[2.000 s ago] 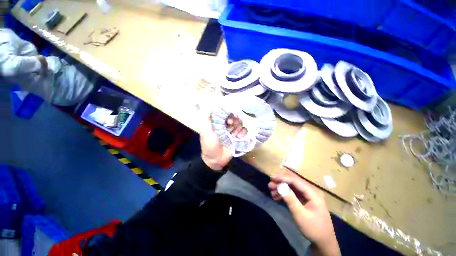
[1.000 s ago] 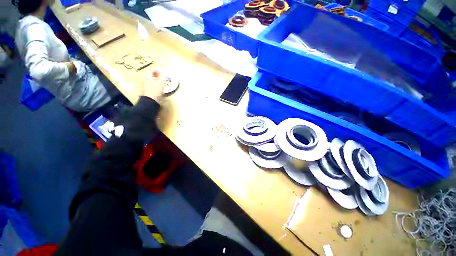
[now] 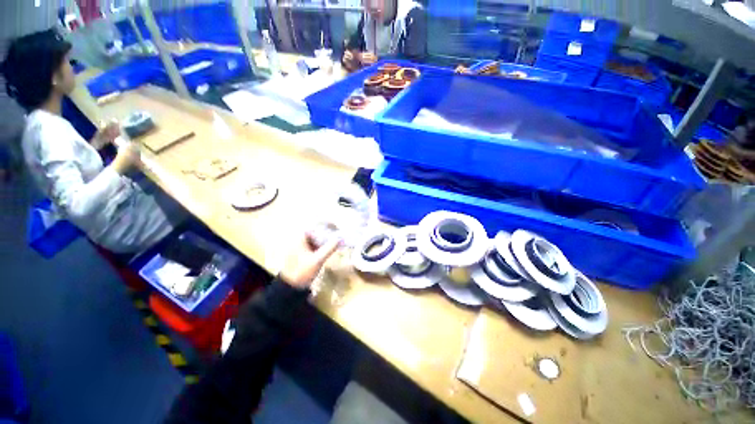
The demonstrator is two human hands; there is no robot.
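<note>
My left hand (image 3: 308, 258), partly blurred, is over the bench just left of the ring stack. Its fingers point toward the leftmost grey-white flanged ring (image 3: 377, 251); I cannot tell whether they touch it. A pale blurred shape is at the fingertips. The ring stack (image 3: 453, 234) holds several overlapping rings, some with dark raised collars. One flat ring (image 3: 252, 196) lies apart, further left on the bench. My right hand is not in view.
Blue bins (image 3: 530, 211) stand stacked behind the rings. A tangled grey cord pile (image 3: 712, 335) is at the right. A small whitish round (image 3: 548, 368) lies near the front edge. A person in white (image 3: 74, 178) sits at the left; another person is at the back.
My left hand has moved back from the far-left bench toward the stack. The ring it earlier held near my body is gone from there; one ring now lies apart. The view has tilted up.
</note>
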